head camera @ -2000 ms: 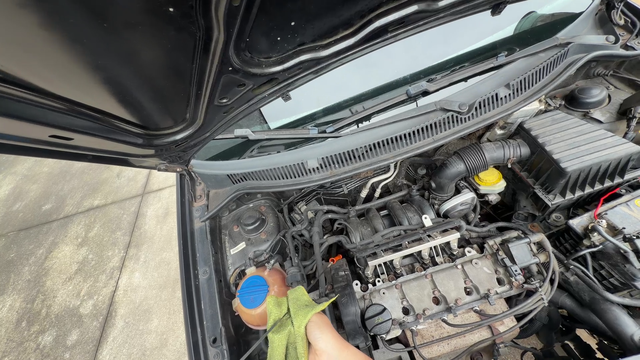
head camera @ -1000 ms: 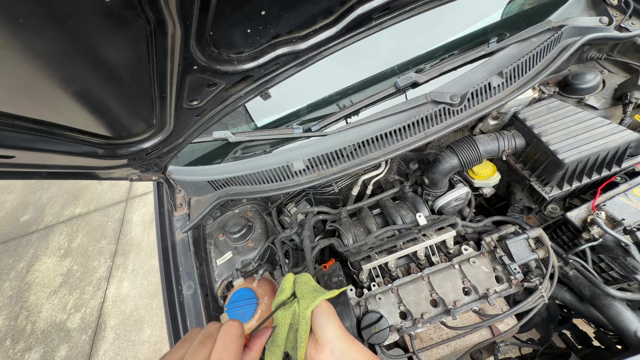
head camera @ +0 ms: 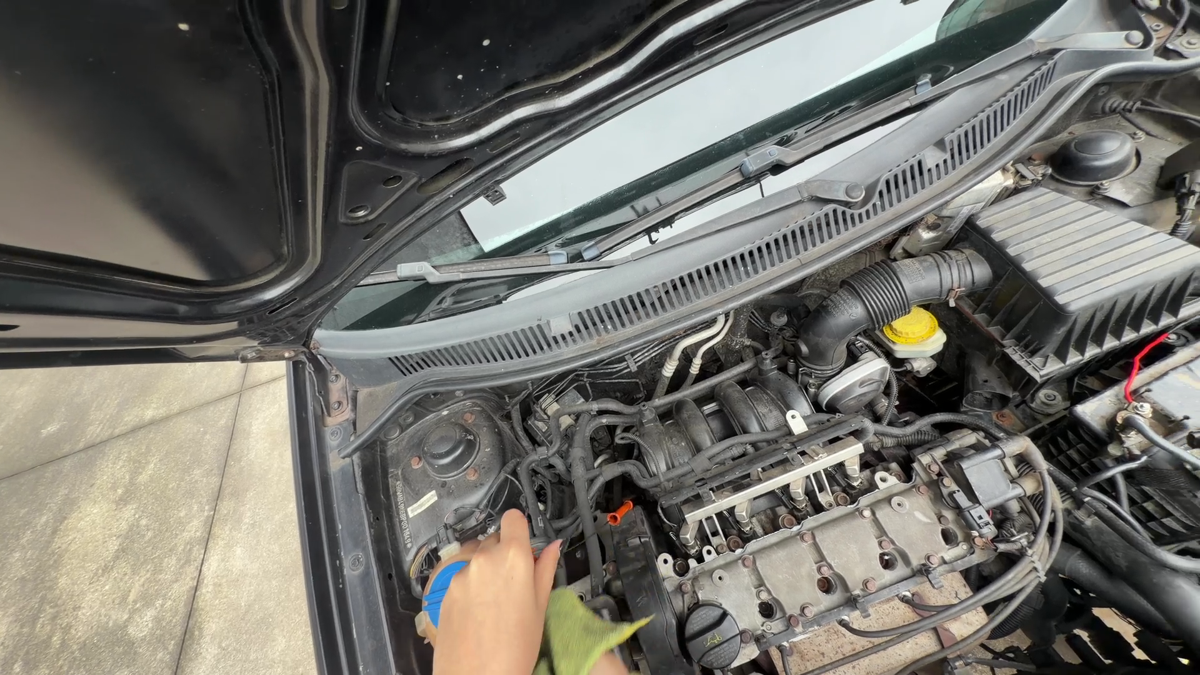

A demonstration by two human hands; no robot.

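My left hand point(head camera: 497, 595) reaches over the coolant expansion tank with a blue cap point(head camera: 442, 589), palm down, back of the hand toward me. Its thumb and index finger come close together beside a dark hose; whether they pinch anything is hidden. A green cloth point(head camera: 586, 633) hangs just right of this hand, at the bottom edge. Only a small part of my right hand point(head camera: 611, 665) shows, at the cloth's lower side, holding it. The engine's metal valve cover point(head camera: 825, 553) with its black oil filler cap point(head camera: 712, 636) is to the right.
The raised black hood point(head camera: 309, 169) spans the upper left. Hoses and the black intake manifold point(head camera: 722, 417) lie behind the valve cover. An orange dipstick handle point(head camera: 620, 513) stands near the hands. A ribbed black air filter box point(head camera: 1078, 272) and yellow-capped reservoir point(head camera: 911, 328) sit farther right.
My left hand, not in view at first, came in beside the cloth and has moved up over the tank. The cloth and my right hand have moved down toward the bottom edge.
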